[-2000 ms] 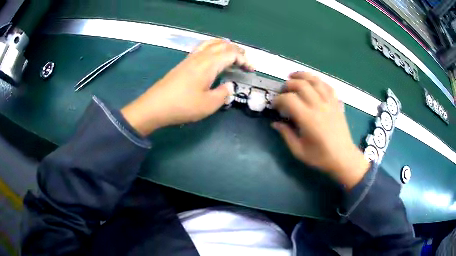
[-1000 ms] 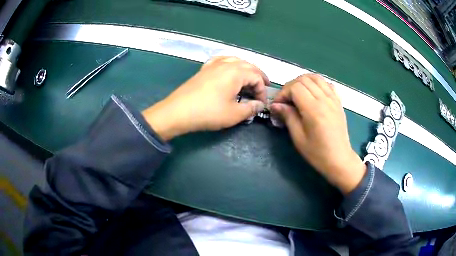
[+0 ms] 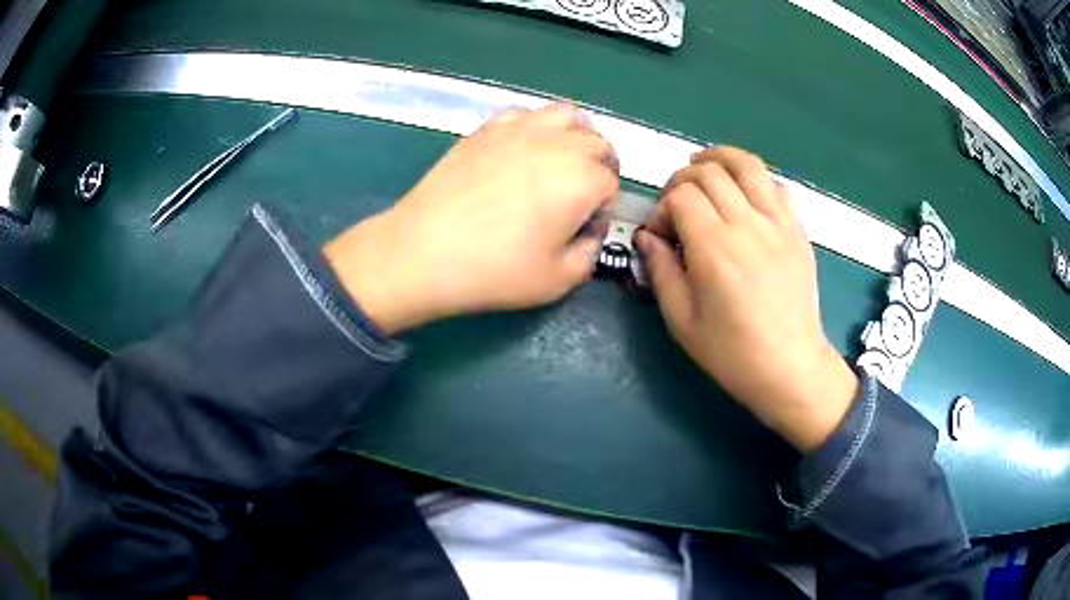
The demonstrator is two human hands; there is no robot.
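Observation:
A grey metal housing strip (image 3: 635, 206) lies on the belt between my hands, mostly hidden by them. A small ribbed insert (image 3: 615, 257), dark and silver striped, shows at its front side in the gap between my fingers. My left hand (image 3: 505, 217) grips the strip's left part, with its fingertips curled over it. My right hand (image 3: 739, 275) grips the right part, with thumb and forefinger close to the ribbed insert. Whether my fingertips hold any other small part is hidden.
Silver tweezers (image 3: 221, 170) and a small ring (image 3: 90, 181) lie at left, near a metal bracket (image 3: 20, 158). A four-circle strip (image 3: 909, 295) lies slanted at right, above a loose disc (image 3: 962, 417). Other strips lie at the top (image 3: 640, 16) and far right (image 3: 1000, 166) of the green belt (image 3: 505, 399).
My hands have closed in around the strip, covering most of it; the round lobes seen before are now hidden. The strips on the far part of the belt have moved right.

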